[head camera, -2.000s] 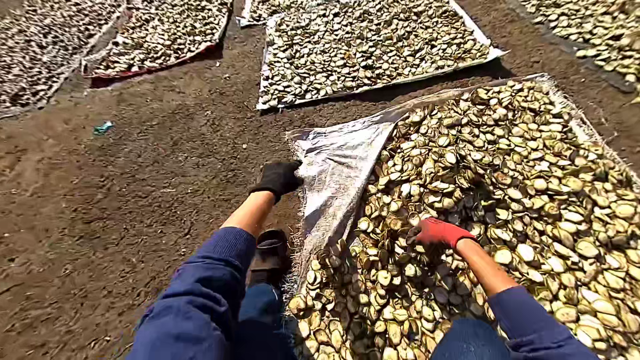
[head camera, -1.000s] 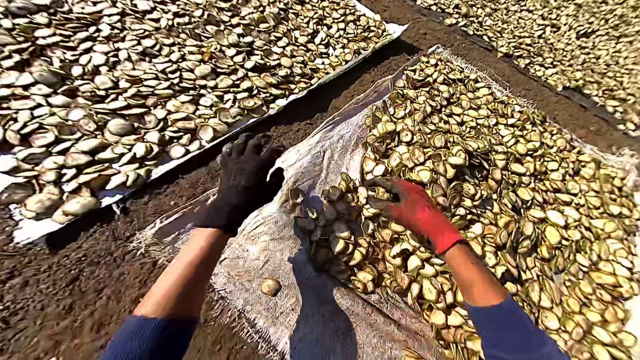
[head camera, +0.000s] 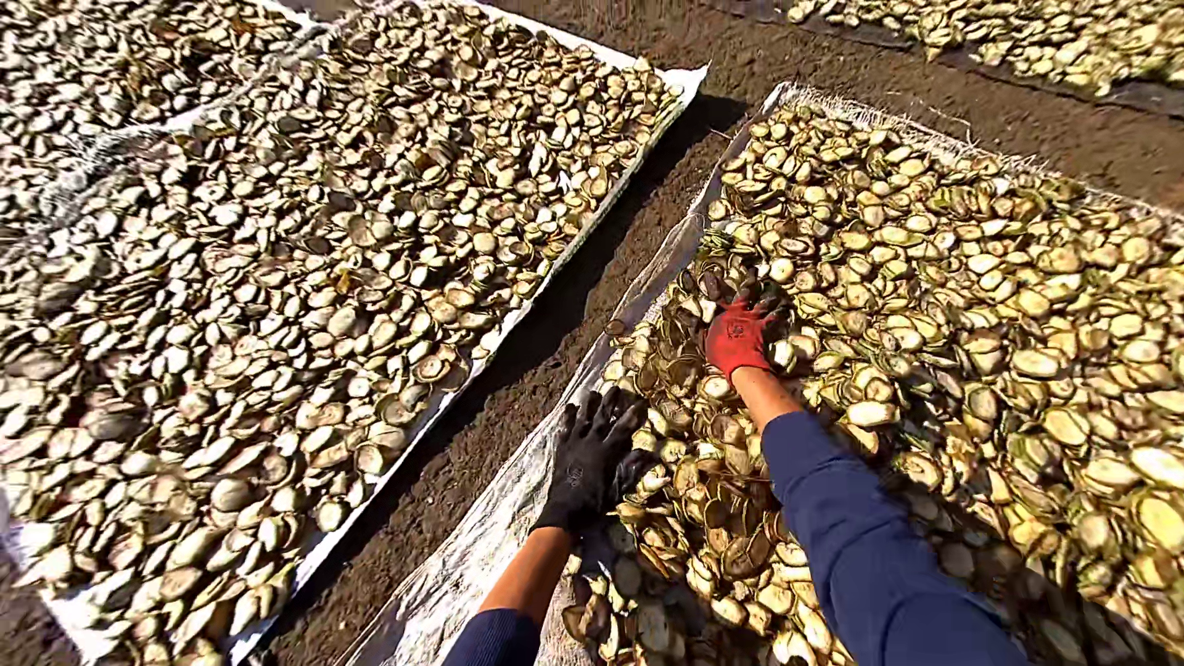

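Many pale, greenish-edged slices of a fruit or vegetable [head camera: 980, 296] lie in a layer on a whitish woven sheet [head camera: 490, 546]. My left hand [head camera: 592, 458], in a black glove, rests with spread fingers at the left edge of the slices, over the bare strip of the sheet. Farther up and to the right, my right hand [head camera: 740, 333], in a red glove with dark fingertips, presses on the slices with its fingers apart. Neither hand visibly holds anything. Its fingertips are partly lost among the dark slices.
A second white sheet [head camera: 689, 79] covered with drier-looking slices [head camera: 305, 268] fills the left side. Between the two sheets runs a strip of brown soil [head camera: 518, 370]. More slices [head camera: 1045, 37] lie on a dark sheet at the top right.
The slices now reach farther over the sheet's left part, where bare sheet showed one second ago. My right hand has moved up and away along the sheet's edge. The view has shifted.
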